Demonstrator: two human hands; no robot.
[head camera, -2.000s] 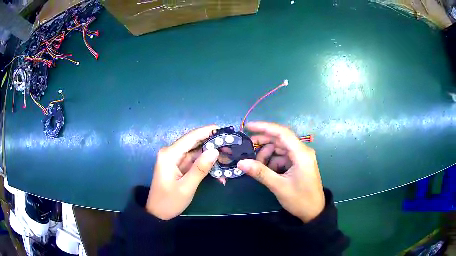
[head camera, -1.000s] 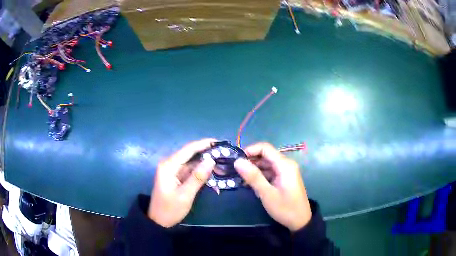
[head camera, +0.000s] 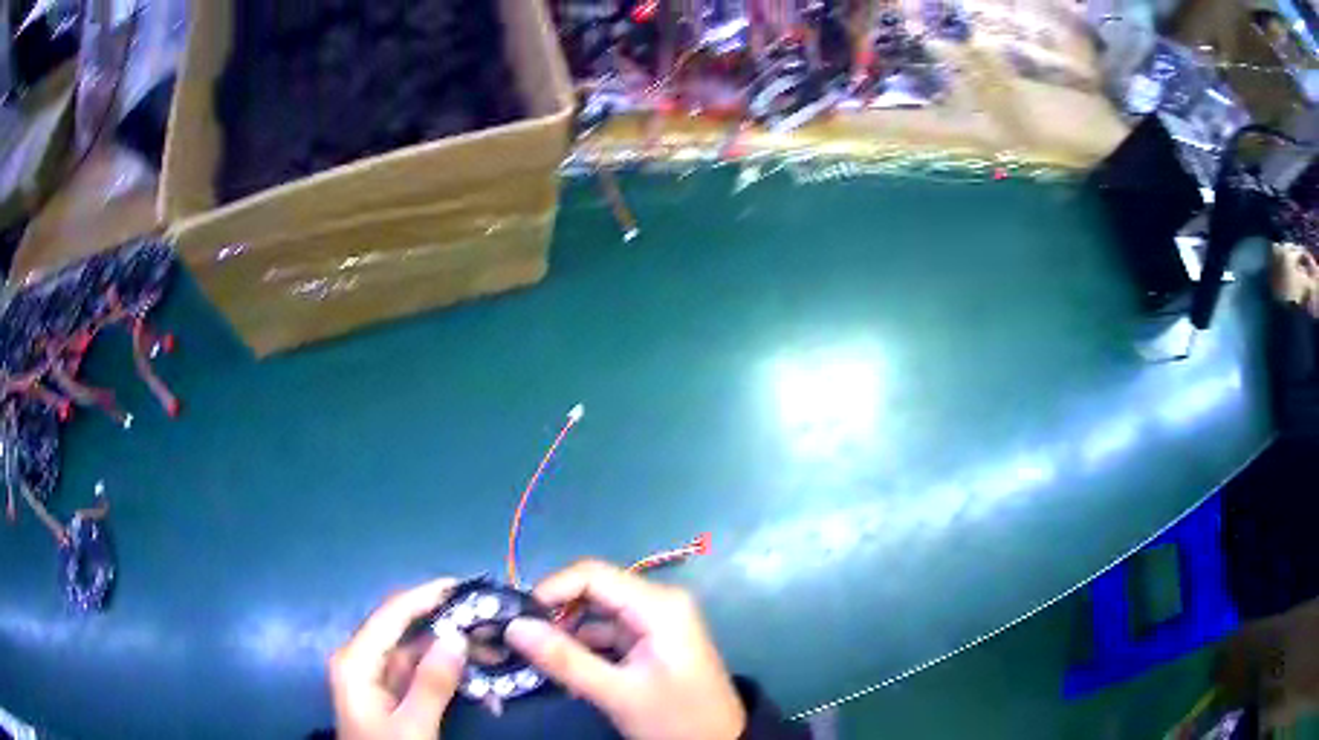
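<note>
A round black LED board with pale round dots is held between both hands at the bottom of the view, left of centre. My left hand grips its left side, thumb on the face. My right hand grips its right side, thumb near the open centre. Thin lead wires rise from the board to a small white connector. Another lead ends in a red connector right of my right hand. Fingers hide the board's sides and underside.
A carton of black foam pads stands at the far left edge. A pile of wired modules lies left, with a single wired module nearer. A tray of wired modules spans the far edge. A blue stool is lower right.
The camera view has swung right and up, bringing in the carton's contents, the far tray and a black stand. Both hands still hold the board, now lower and further left in view.
</note>
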